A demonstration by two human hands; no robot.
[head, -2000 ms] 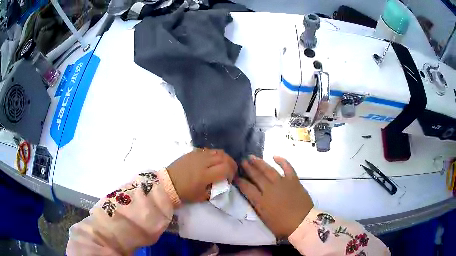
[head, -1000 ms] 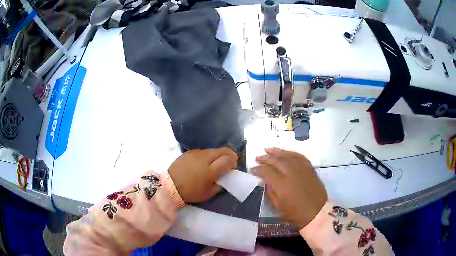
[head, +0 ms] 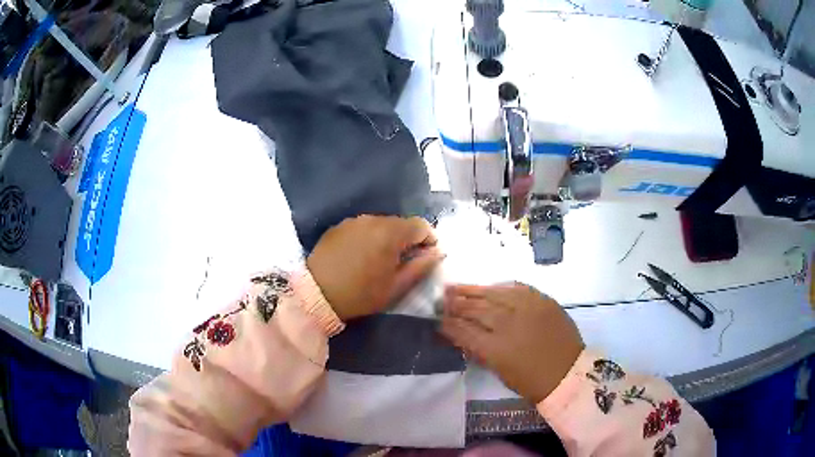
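A large dark grey cloth [head: 344, 143] lies left of the sewing machine head [head: 590, 116] and runs down under my hands. My left hand [head: 371, 268] has its fingers bent around a fold of cloth, with a small white piece [head: 424, 296] showing below them. My right hand [head: 514, 335] lies to its right, fingertips on the edge of the white piece. Below the hands a dark grey strip [head: 393, 344] and a white pocketing piece [head: 389, 406] reach the table's front edge. The needle area is up and right of my hands, washed out by the lamp.
Black thread snips [head: 679, 296] lie at right, near a dark reddish-edged slab [head: 710, 236]. Orange-red handled scissors [head: 37, 305] are at the far left, below a grey box with a round grille [head: 31, 210]. Dark and patterned cloths [head: 192, 16] are at the back left.
My left hand has moved up and right with the cloth. The small white piece, earlier spread between my hands, is now mostly covered. The grey strip and white pocketing below lie flatter.
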